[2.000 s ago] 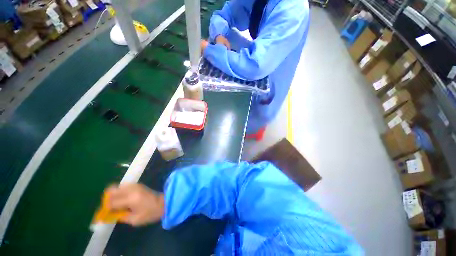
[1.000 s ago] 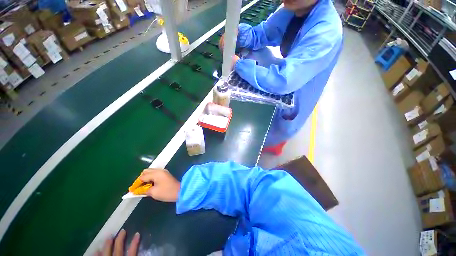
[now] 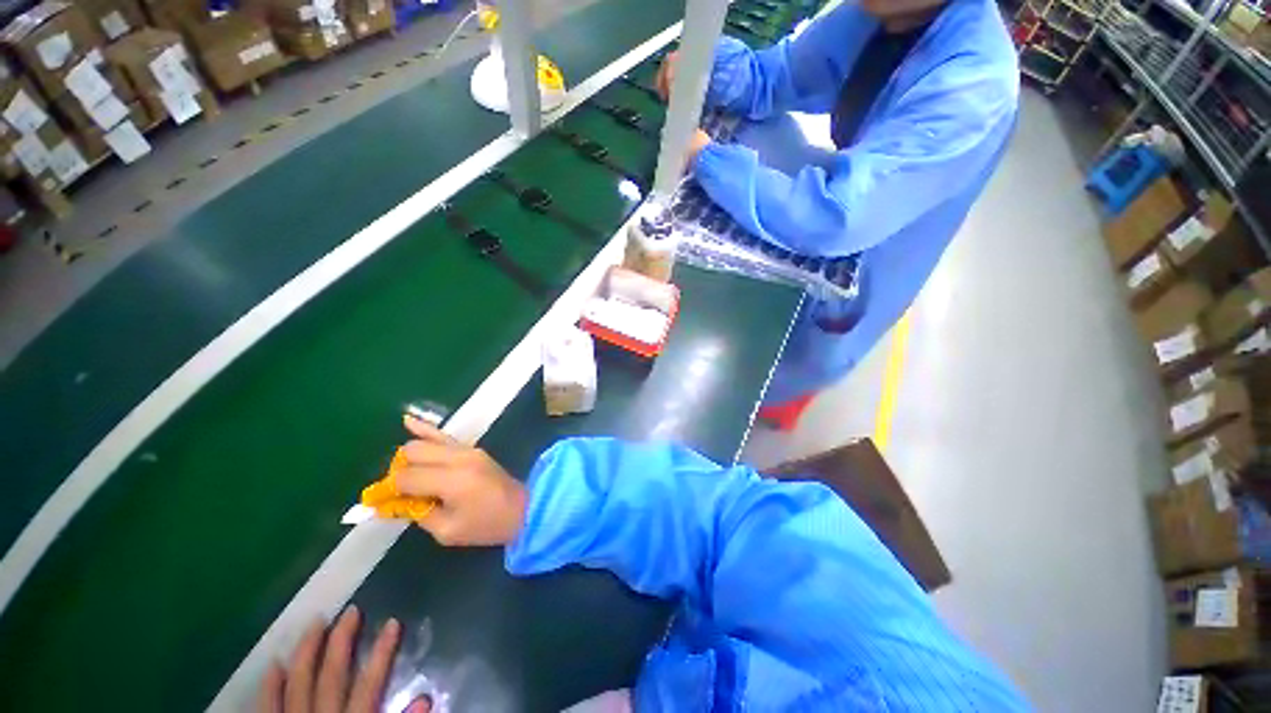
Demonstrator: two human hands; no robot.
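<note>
My right hand (image 3: pixel 457 490) is closed around a yellow-orange tool (image 3: pixel 396 493) with a white tip, over the near white side rail (image 3: pixel 324 557). My left hand (image 3: pixel 339 671) is at the bottom edge, cut off by it, fingers apart over the dark green bench, with nothing seen in it. A glare patch shows beside its fingers. A smartwatch (image 3: pixel 484 243) lies with its strap laid out on the green conveyor belt (image 3: pixel 279 460), farther off. Several more lie in a row beyond it. A small shiny spot shows on the belt by my right fingers.
A white item in a small carton (image 3: pixel 569 373), a red tray (image 3: pixel 634 318) with white contents and a bottle (image 3: pixel 650 248) stand along the bench. Another person (image 3: pixel 878 153) in a blue smock works behind a blister tray (image 3: pixel 760 252). An upright post (image 3: pixel 686 98) rises by the rail.
My left hand has come into view at the bottom. My right hand with the yellow tool has moved right in the picture and stays at the rail. The view has shifted, so the watches appear farther right.
</note>
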